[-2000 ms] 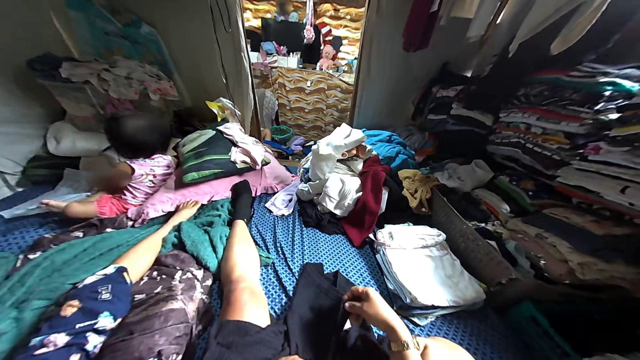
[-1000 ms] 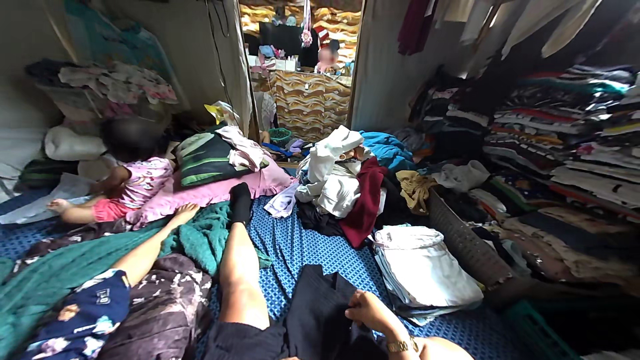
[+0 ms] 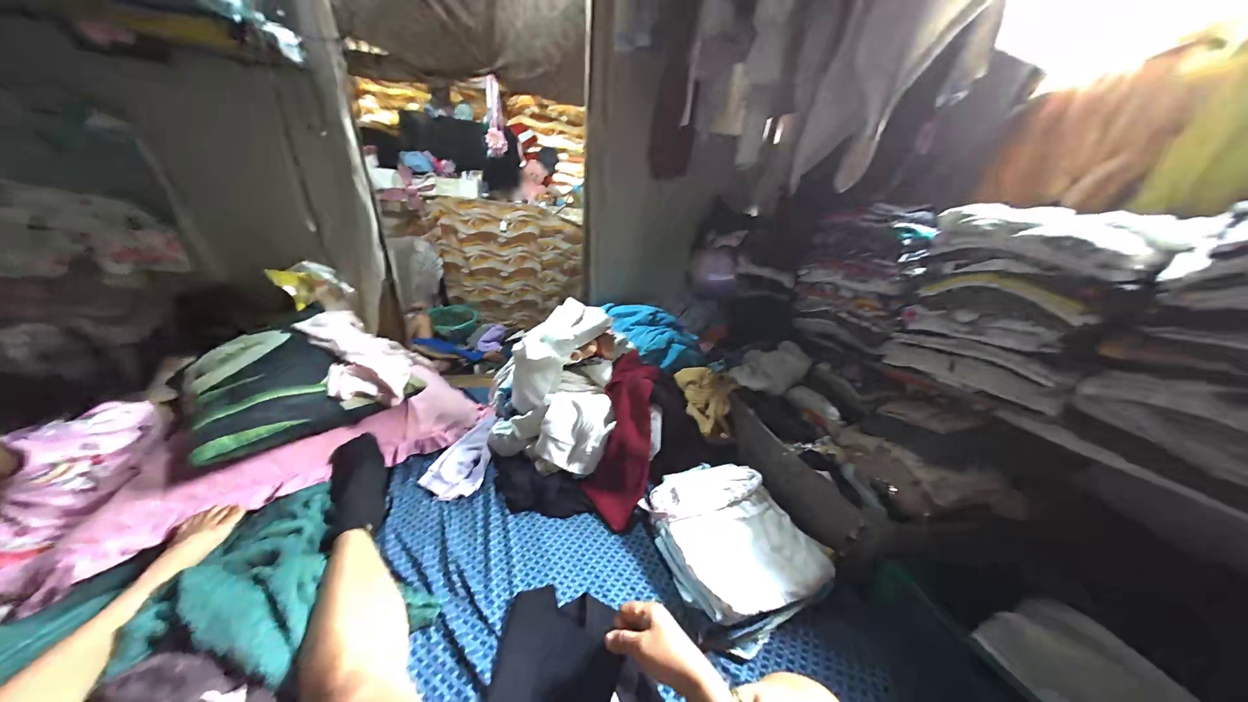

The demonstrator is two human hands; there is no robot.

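My right hand (image 3: 658,639), with a band at its wrist, is at the bottom centre, its fingers closed on the edge of a black garment (image 3: 551,643) lying on the blue patterned sheet (image 3: 526,556). My left hand is out of view. Just beyond and to the right of the right hand lies a stack of folded white clothes (image 3: 741,546). Farther off is a loose heap of white clothes (image 3: 565,419), with a dark red garment (image 3: 624,439) on its right side and a teal cloth (image 3: 653,333) behind it.
A black-socked foot (image 3: 358,483) and a bare foot (image 3: 207,531) stretch out at left, by a pink pillow (image 3: 429,414) and a teal blanket (image 3: 249,585). A child in pink (image 3: 78,468) is at the left edge. Folded clothes (image 3: 1004,322) are piled high at right.
The view has turned to the right, so more of the clothes piles shows and the child is partly cut off. My right hand stays at the black garment.
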